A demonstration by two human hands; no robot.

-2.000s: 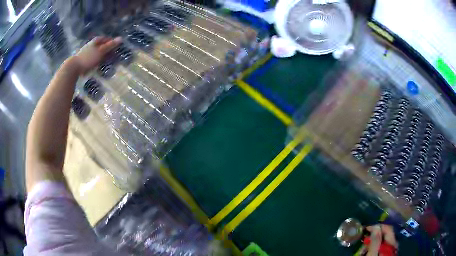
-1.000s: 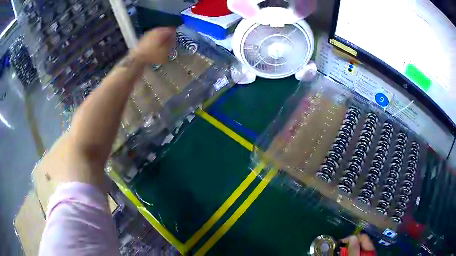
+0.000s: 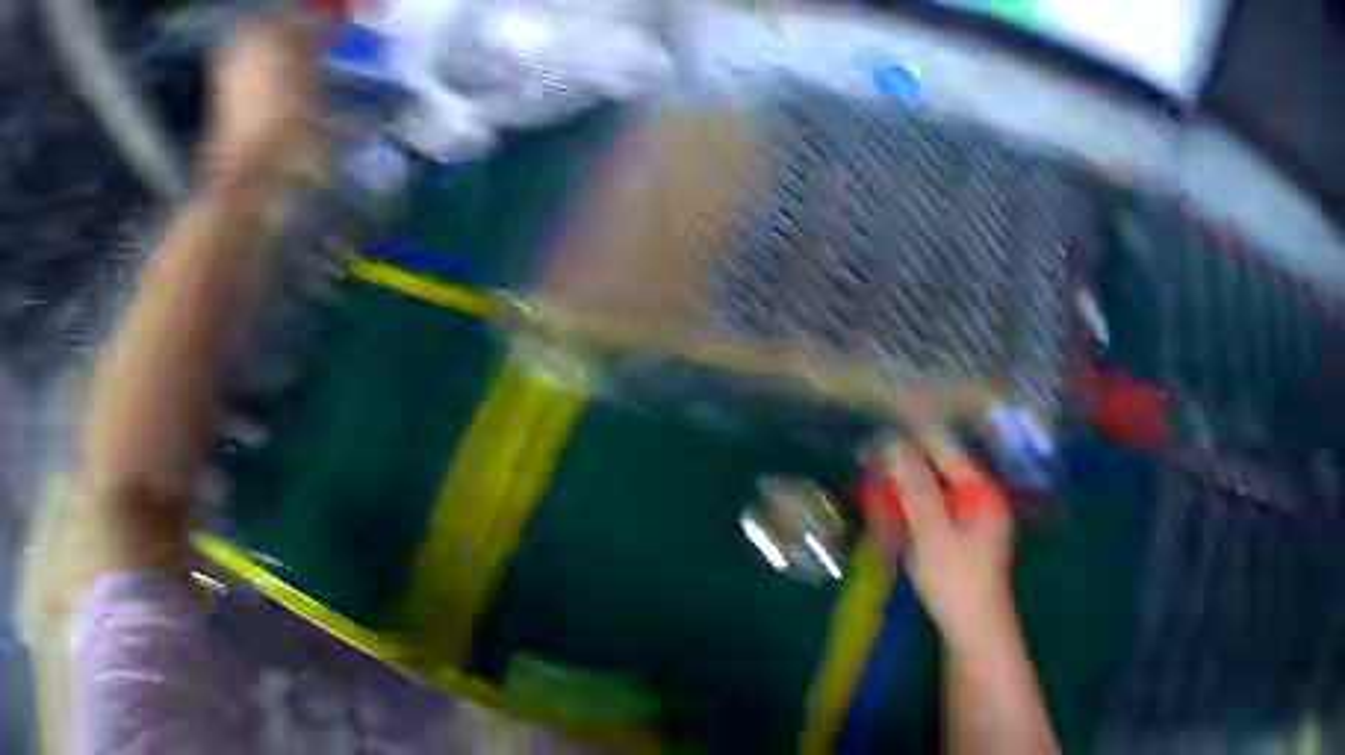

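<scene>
The frame is strongly blurred. My right hand [image 3: 951, 524] is closed around the red handle of the test probe [image 3: 974, 490], just right of the round metal test base [image 3: 794, 527] on the green mat. The probe tip cannot be made out. My left hand [image 3: 266, 89] is raised at the upper left edge; its fingers are blurred, and I cannot tell if it holds anything. The central blister tray [image 3: 649, 221] lies beyond the base, with a brownish part at its left and blurred component rows at its right.
The white fan [image 3: 516, 59] stands at the back left. The monitor [image 3: 1121, 37] is at the upper right edge. A red block [image 3: 1128, 409] lies right of the tray. Yellow tape [image 3: 494, 502] crosses the mat. Blurred trays lie behind my left arm.
The view has swung to the right, so the tray, fan and base appear further left. More of my right hand and forearm shows. My left arm remains extended at the left.
</scene>
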